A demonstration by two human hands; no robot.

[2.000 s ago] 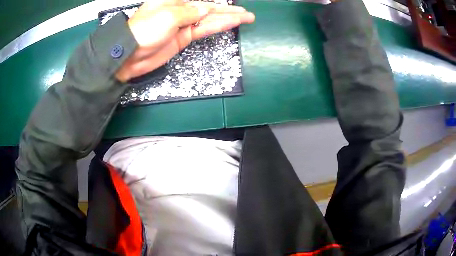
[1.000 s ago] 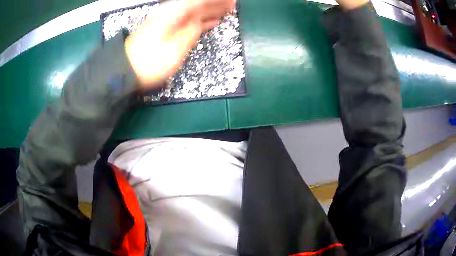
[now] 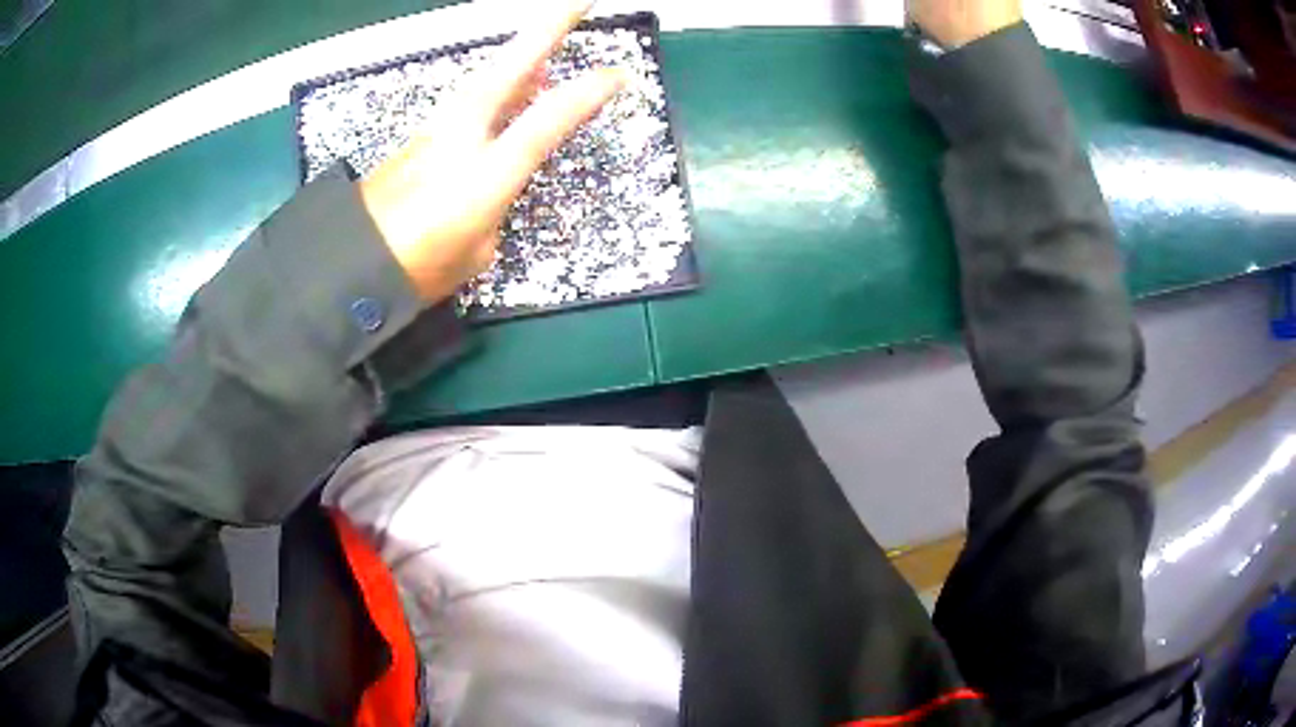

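Observation:
A black parts tray (image 3: 695, 270) full of small silvery metal parts (image 3: 611, 199) lies on the glossy green bench. My left hand (image 3: 462, 171) is bare and over the tray's left and middle part. Its thumb and fingers are spread apart, and I see nothing held between them. The upper fingertips reach the top edge of the picture. My right hand (image 3: 969, 17) is at the top edge, right of the tray. Its fingers are mostly cut off, so what it holds is hidden.
The glossy green bench (image 3: 810, 213) runs across the view, with a silver-white metal rail (image 3: 157, 135) behind it. A dark green belt (image 3: 128, 64) lies beyond the rail. A dark red fixture (image 3: 1222, 85) stands at the far right. A blue item (image 3: 1265, 639) shows at lower right.
My left hand has opened between thumb and fingers and stays over the tray. The tray and bench sit slightly lower in view. My right hand shows more than two seconds ago.

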